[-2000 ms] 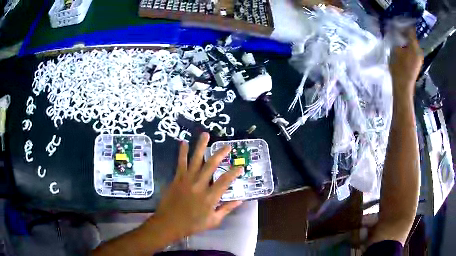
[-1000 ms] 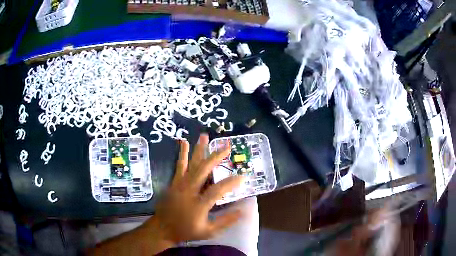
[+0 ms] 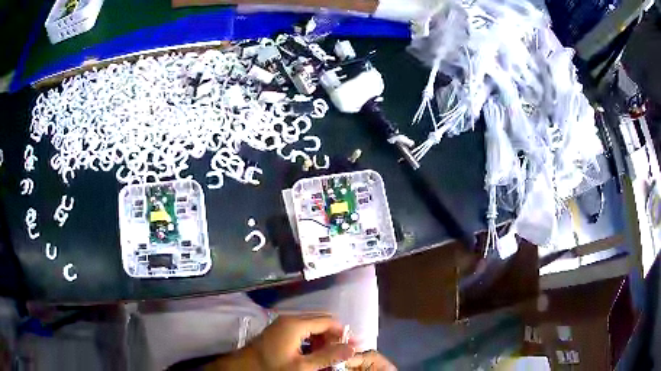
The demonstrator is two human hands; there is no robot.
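My left hand [image 3: 297, 340] is low in the picture, in front of the bench edge, with its fingers closed on a small white piece [image 3: 346, 335]. My right hand [image 3: 371, 360] is beside its fingertips, mostly cut off by the bottom edge; its grip is hidden. The right housing [image 3: 370, 243] lies open and slightly turned on the bench, with a green circuit board [image 3: 339, 206], a yellow block and thin red and black wires. The left housing [image 3: 130, 235] lies open with a similar board [image 3: 162, 217] and a black module [image 3: 159, 261] below it.
A large heap of white U-shaped pieces [image 3: 145, 116] lies behind the housings, with loose blocks [image 3: 261, 72] at its right. A mallet [image 3: 359, 90] slants down to the right. A bundle of bagged leads [image 3: 514, 94] covers the right side. A white basket [image 3: 72, 22] stands far left.
My left hand has left the right housing and moved down to meet my right hand. A U-shaped piece now shows between the housings. The right housing sits slightly more turned.
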